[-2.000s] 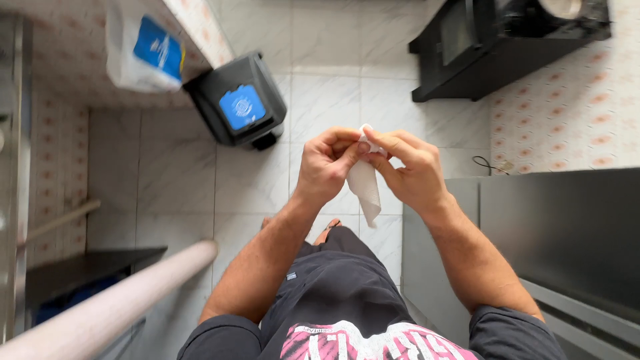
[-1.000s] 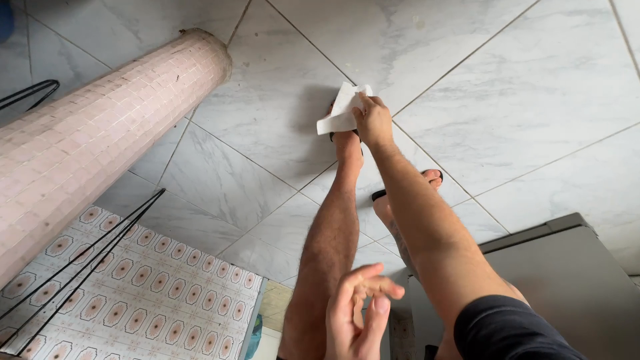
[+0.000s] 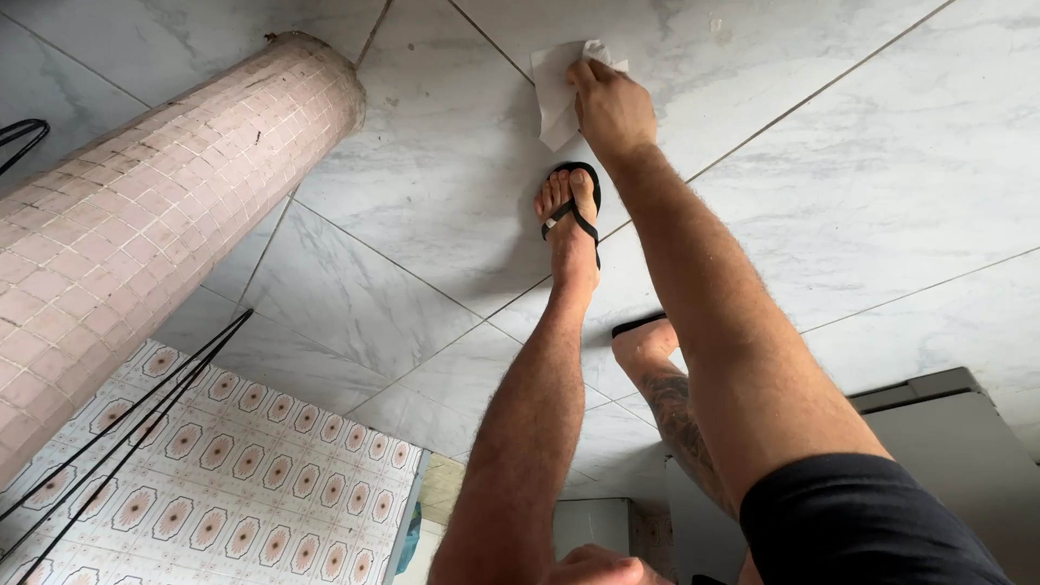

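My right hand (image 3: 616,110) reaches down past my feet, its fingers closed on a crumpled white paper towel (image 3: 556,97) close to the marble-look floor tiles (image 3: 439,154). Whether the paper touches the floor is hard to tell. Just below the paper is one foot (image 3: 573,236) in a black flip-flop (image 3: 600,199). My other foot (image 3: 642,341) is partly covered by my right forearm. At the bottom edge my left hand (image 3: 601,569) shows only in part, near my knee; its fingers are mostly out of frame.
A round column covered in small pink tiles (image 3: 162,211) slants across the left. Thin black cords (image 3: 154,414) cross in front of a patterned tile wall (image 3: 244,479) at lower left. A grey panel-like object (image 3: 942,447) stands at lower right.
My right hand with the paper has moved from over the foot to the floor area beyond the toes. My left hand has dropped mostly out of view. Two seconds ago both hands held the paper.
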